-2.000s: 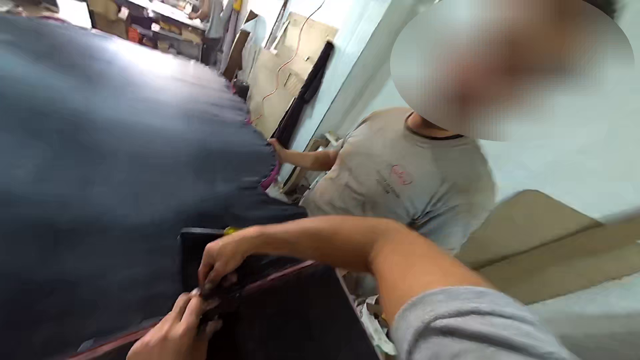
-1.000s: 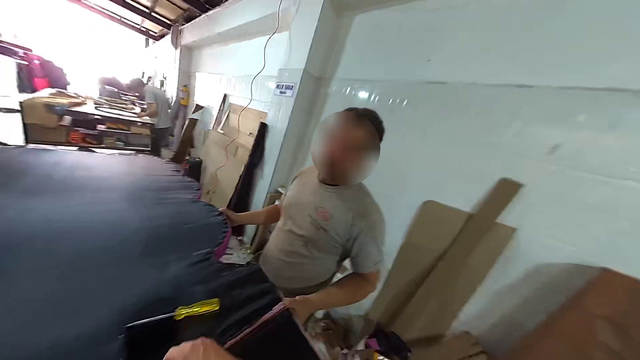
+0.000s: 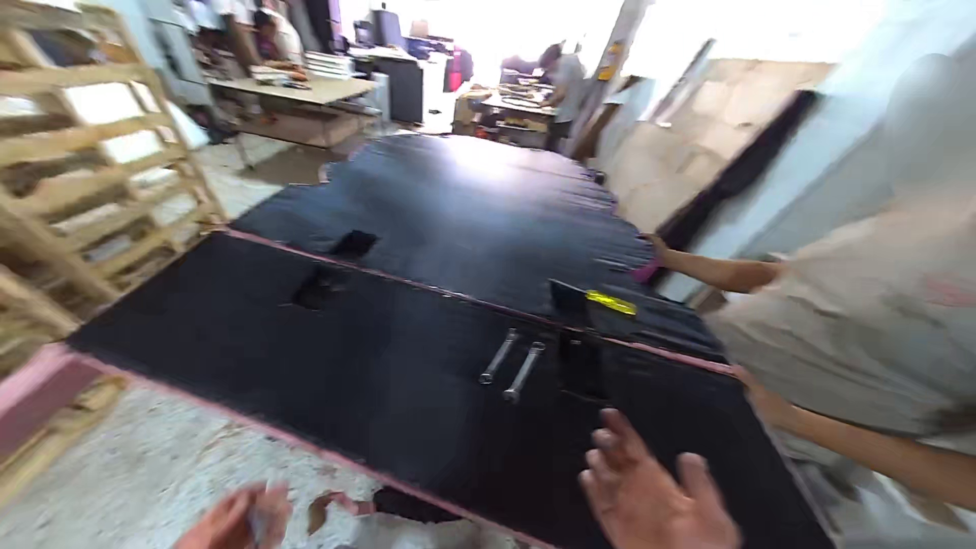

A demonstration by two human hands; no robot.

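Two combination wrenches, one (image 3: pixel 499 356) left of the other (image 3: pixel 524 371), lie side by side on a flat black fabric-covered panel (image 3: pixel 366 351) with pink edging. A larger black covered panel (image 3: pixel 473 206) with a wavy edge meets it along a pink seam. Near the seam lie a yellow object (image 3: pixel 611 302) and dark flaps or brackets. My right hand (image 3: pixel 648 496) is over the near part of the flat panel, fingers apart, holding nothing. At the lower left my left hand (image 3: pixel 240 518), blurred, is off the panel's near edge; whether it holds something is unclear.
At right a co-worker (image 3: pixel 854 320) has both hands on the panels' right edge. A slatted wooden frame (image 3: pixel 91 145) stands at left, beside a pink-covered edge (image 3: pixel 46 389). Work tables (image 3: pixel 305 88) with people and leaning boards (image 3: pixel 709 130) are farther back.
The view has swung widely to the left. My hands, together at the seam two seconds ago, are now apart and away from it. The co-worker's near hand is on the edge, as one second ago.
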